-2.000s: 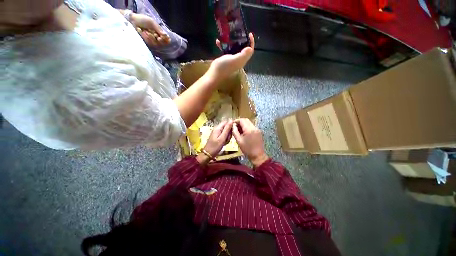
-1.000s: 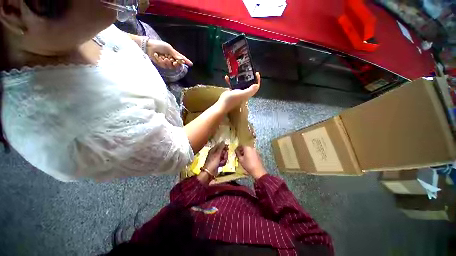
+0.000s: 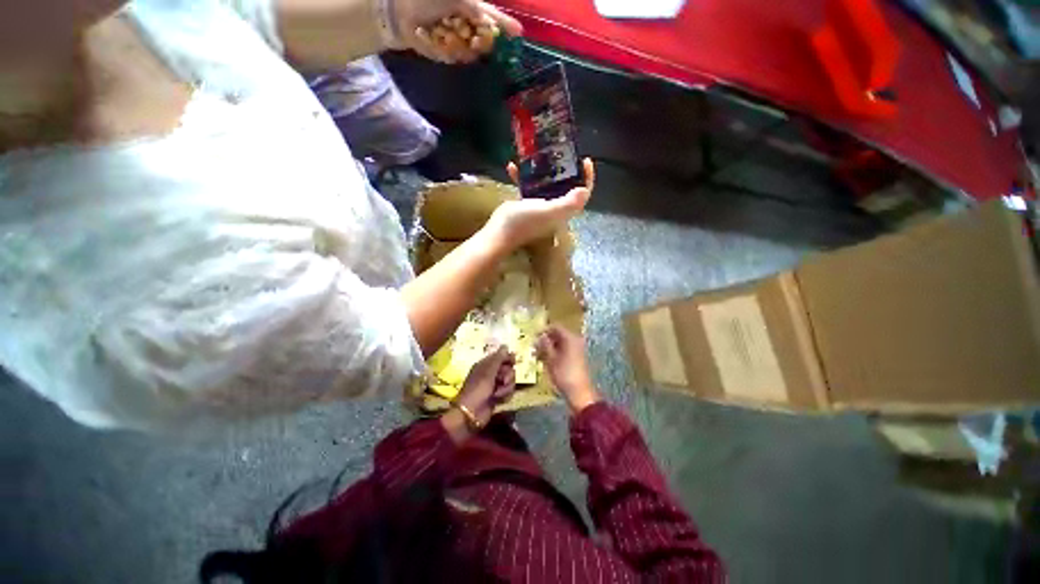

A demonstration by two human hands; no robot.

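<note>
My left hand (image 3: 487, 382) is over the near part of an open brown carton (image 3: 559, 274), its fingers curled together. My right hand (image 3: 563, 356) is beside it on the right, thumb and fingertips pinched, a small gap from the left. Whether either holds a small piece is too small and blurred to tell. Inside the carton lie yellow pieces (image 3: 454, 356) and pale, whitish scraps (image 3: 516, 299). The carton's rim is worn.
A person in a white blouse (image 3: 205, 262) stands at left, one arm across the carton holding a smartphone (image 3: 544, 128), the other hand holding small brownish pieces (image 3: 458, 37). Large brown cartons (image 3: 912, 319) stand right. A red-topped bench (image 3: 730, 46) is at the back.
My hands, together two seconds ago, are now slightly apart. The other person's hand with the small pieces has moved toward the phone. The view has shifted.
</note>
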